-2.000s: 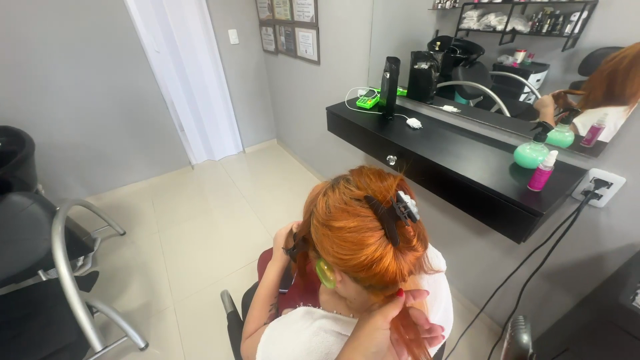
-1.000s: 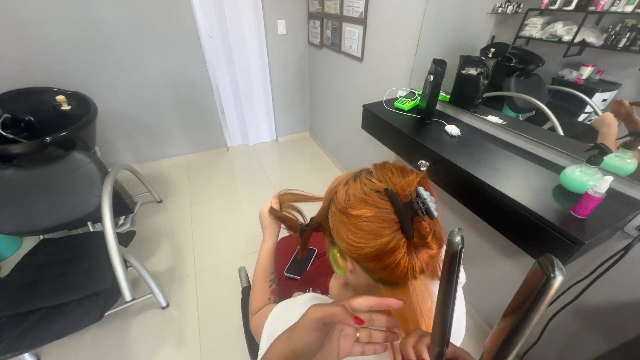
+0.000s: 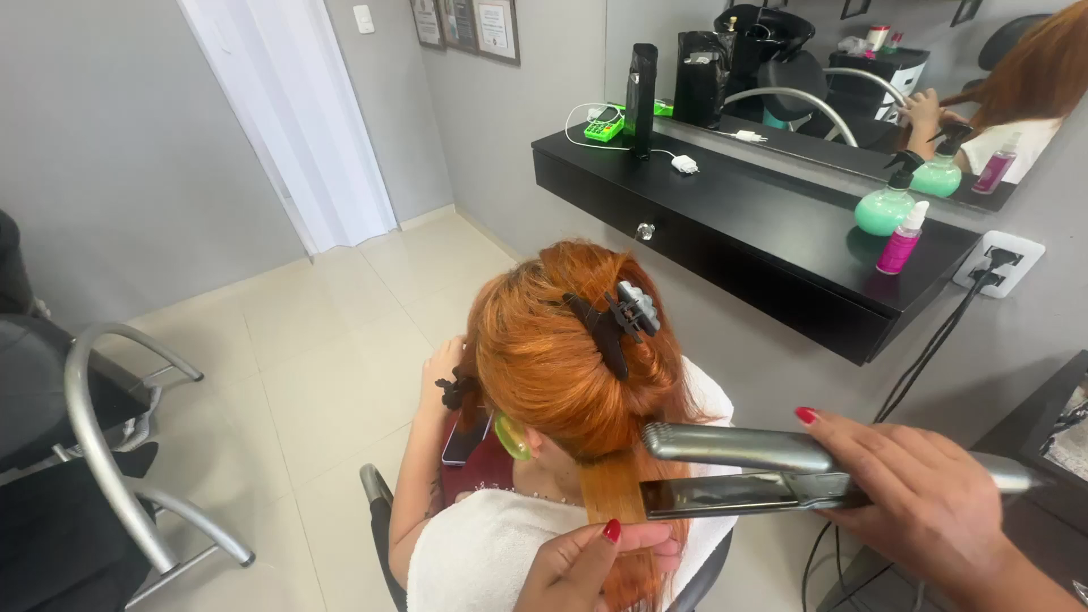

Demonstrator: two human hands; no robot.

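Note:
My right hand (image 3: pixel 922 493) grips a hair straightener (image 3: pixel 756 467); its two plates stand apart, their tips beside a flat orange section of hair (image 3: pixel 614 497). Below those tips, my left hand (image 3: pixel 595 561) holds that section, thumb on top and fingers behind it. The seated person's orange hair (image 3: pixel 552 357) is pinned up at the back with a dark claw clip (image 3: pixel 633 313). Over the person's shoulders lies a white towel (image 3: pixel 493 552). A green cover (image 3: pixel 512 438) sits over the ear. The person's own raised hand is partly hidden by the hair.
A black wall shelf (image 3: pixel 765 212) carries a green spray bottle (image 3: pixel 886 208), a pink bottle (image 3: pixel 901 242), a white charger (image 3: pixel 684 165) and a green card terminal (image 3: pixel 603 127). Power cords hang from the wall socket (image 3: pixel 999 263) at right. A chair with metal arms (image 3: pixel 93 425) stands at left.
The straightener, upright at lower right one second ago, is now turned sideways with its tips beside the hair section. My left hand has closed on that section.

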